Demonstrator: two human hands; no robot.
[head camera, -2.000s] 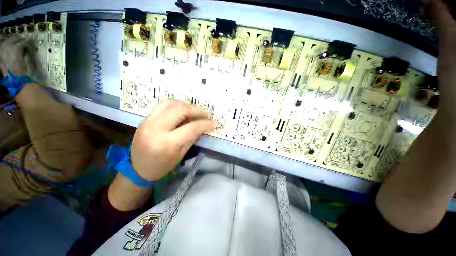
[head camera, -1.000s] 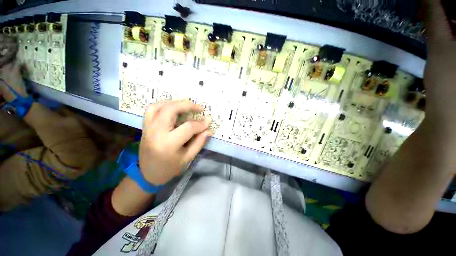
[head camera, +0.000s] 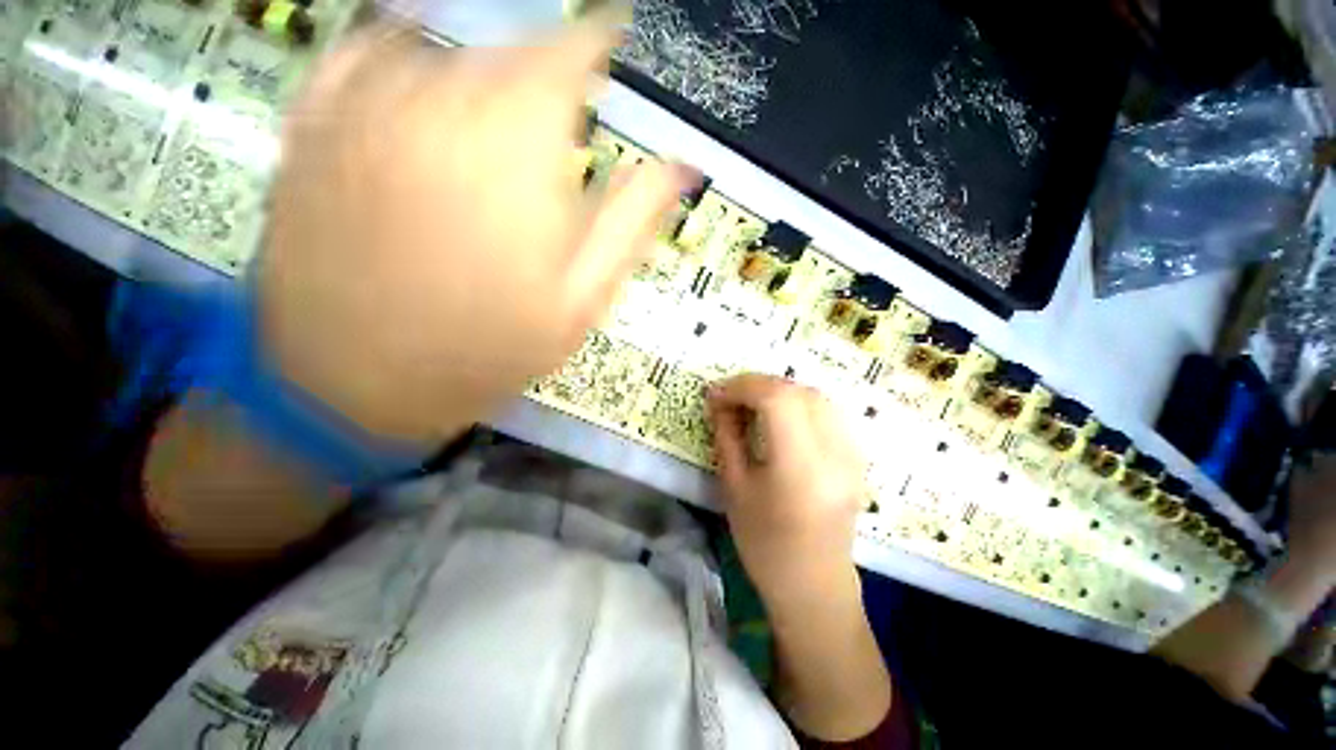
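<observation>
A long cream circuit board panel (head camera: 938, 469) runs diagonally on the white line track, with black blocks and copper-orange coils along its far edge. My left hand (head camera: 425, 235), with a blue wrist strap, is large and blurred above the panel's left part. Its thumb and fingers look spread, the fingertips near the black component tray's left end. My right hand (head camera: 791, 454) is over the near half of the panel, its fingertips close together at the board surface. Whether either hand holds a small part cannot be seen. Silvery heaps of leaded components (head camera: 945, 191) lie in the black tray (head camera: 835, 103).
A clear crumpled plastic bag (head camera: 1209, 191) lies right of the tray. A dark box with blue contents (head camera: 1238, 425) is at the far right. Another person's hand (head camera: 1231, 637) is at the panel's right end. The track's near edge (head camera: 952, 586) runs in front of my body.
The view has swung right, bringing the tray, bag and blue-filled box into sight. My left hand has lifted from the board toward the tray. My right hand has come down to the board.
</observation>
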